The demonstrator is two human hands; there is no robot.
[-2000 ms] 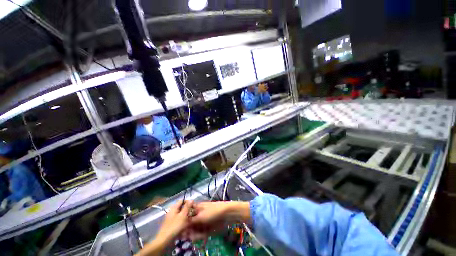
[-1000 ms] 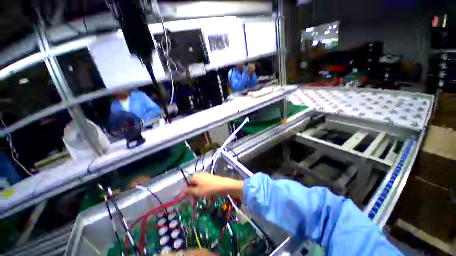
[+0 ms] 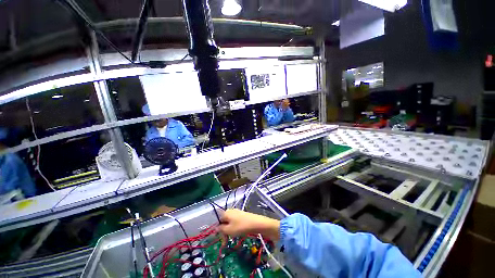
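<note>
My right hand, bare in a blue sleeve, is at the far wall of the open grey metal enclosure. Its fingers are closed where the red wires rise to them; a thin black cable also meets the fingertips, and the exact grip is partly hidden. The green circuit board fills the box, with round-topped capacitors in a double row. Two dark cables with white ends stand at the left. A white cable sticks out over the far right corner. My left hand is out of the picture.
A long white shelf with a black fan and a white fan runs beyond the box. Conveyor framing lies right, with a ball-transfer table behind. People in blue smocks sit beyond the shelf. A black tool hangs overhead.
Two seconds ago both hands met over the box; my left hand then dropped to the bottom edge and is now out of view. My right hand stays near the far wall. The camera view has shifted.
</note>
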